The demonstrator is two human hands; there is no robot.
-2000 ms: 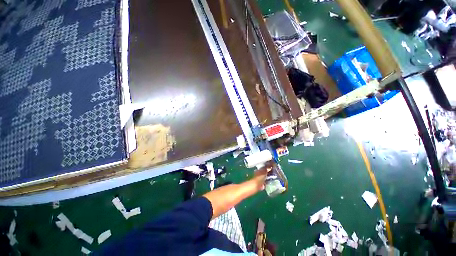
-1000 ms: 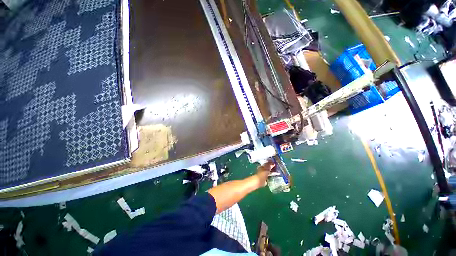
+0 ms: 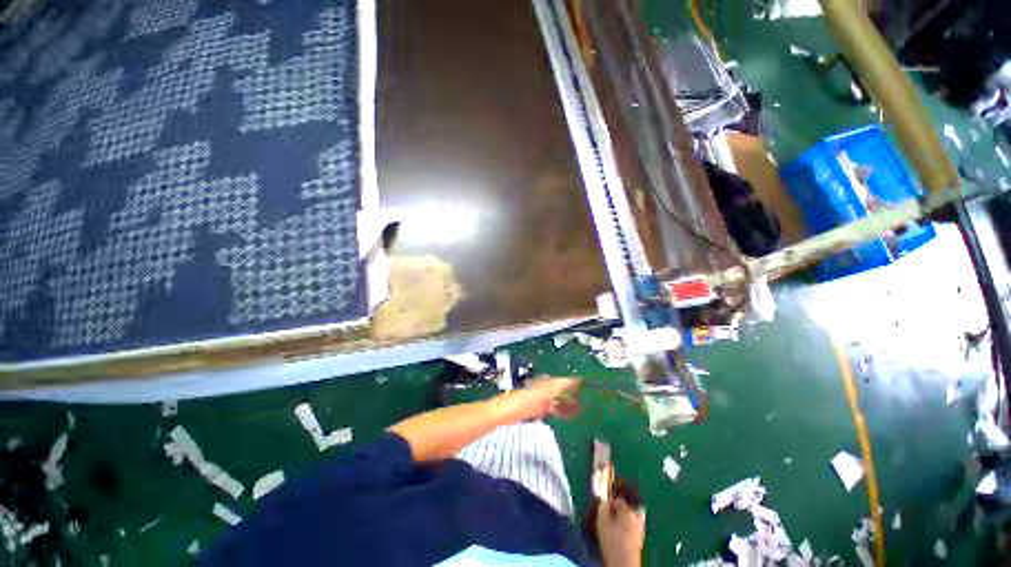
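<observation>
The navy fabric lay with pale geometric patches (image 3: 189, 188) lies on the left of the brown table. The pale cutter rail (image 3: 604, 188) crosses the table and ends at a red-and-white cutter head (image 3: 690, 291) and white end block (image 3: 654, 341). My left hand (image 3: 560, 397) is below the table edge, left of the rail end and apart from it. A thin dark line runs between them; the fingers are blurred, so a grip cannot be told. My right hand (image 3: 621, 526), low in the picture, is closed on a short brown strip (image 3: 602, 471).
The wood-edged table's front edge (image 3: 499, 334) runs below the fabric and rail. A pale bar (image 3: 826, 241) extends right from the cutter head. Beyond stand a blue crate (image 3: 831, 183) and a dark bundle (image 3: 745, 210). White scraps (image 3: 756, 515) litter the green floor.
My left hand has come away from the rail end. My right hand and the brown strip have come further up into view. The view has turned, so the table and rail appear further right.
</observation>
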